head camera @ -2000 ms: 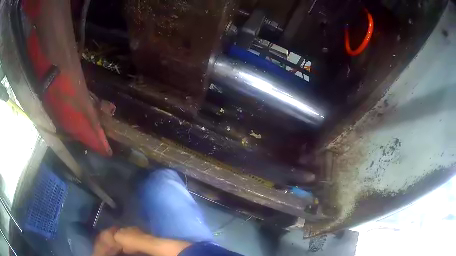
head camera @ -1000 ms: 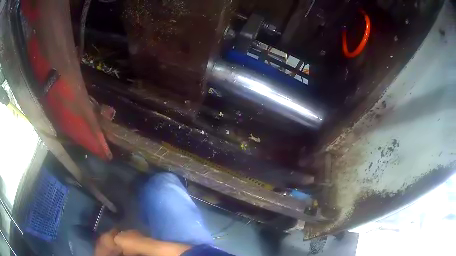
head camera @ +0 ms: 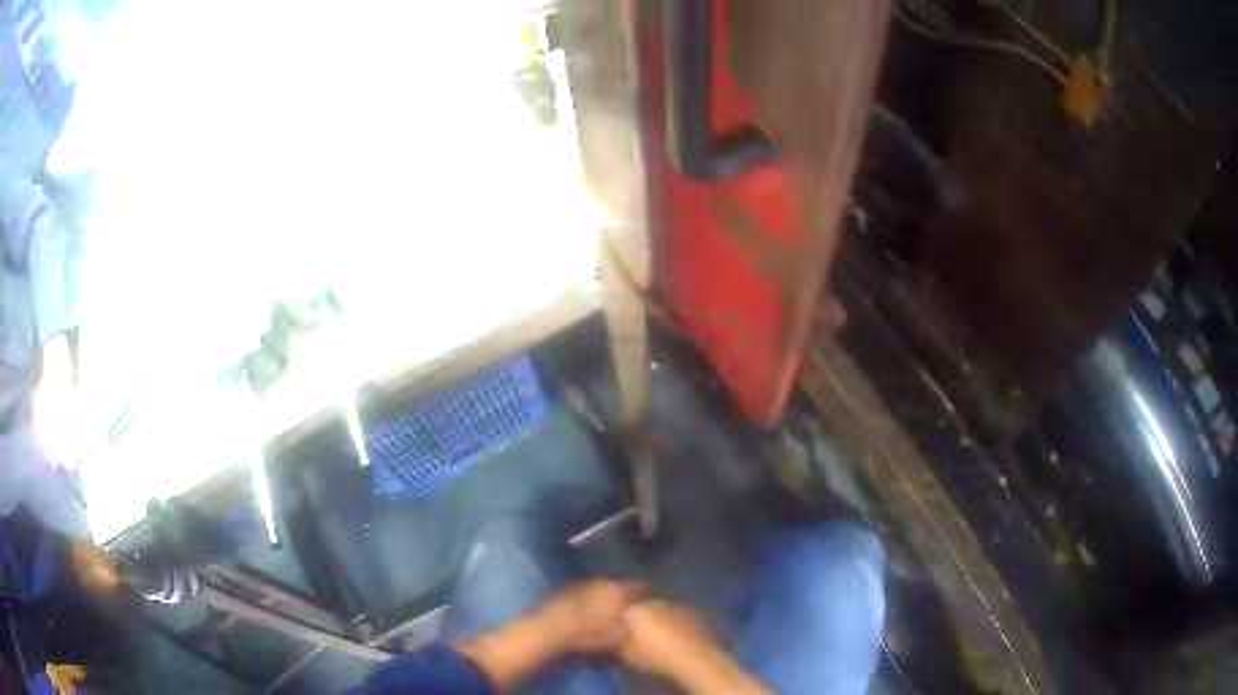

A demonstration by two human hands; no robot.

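Note:
My left hand (head camera: 581, 619) and my right hand (head camera: 675, 641) are clasped together low in the frame, over my lap. Both are blurred, and no object shows in them. The overexposed white table (head camera: 340, 163) lies ahead on the left. A small grey-green pair of mould inserts (head camera: 292, 330) sits near its front edge. Two bright insert handles (head camera: 264, 496) project over the edge. The red and brown safety door (head camera: 740, 258), with its black door handle (head camera: 720, 149), stands right of the table.
A blue perforated basket (head camera: 462, 425) is under the table. A dark bench fixture with a coil (head camera: 170, 581) is at the table's left corner. A shiny tie bar (head camera: 1157, 441) is inside the machine at right. A person's grey clothing (head camera: 27, 299) shows at the left edge.
The view has swung left from the machine bay to the table. The table, inserts and insert handles now show, and the door appears further right. My hands stay together.

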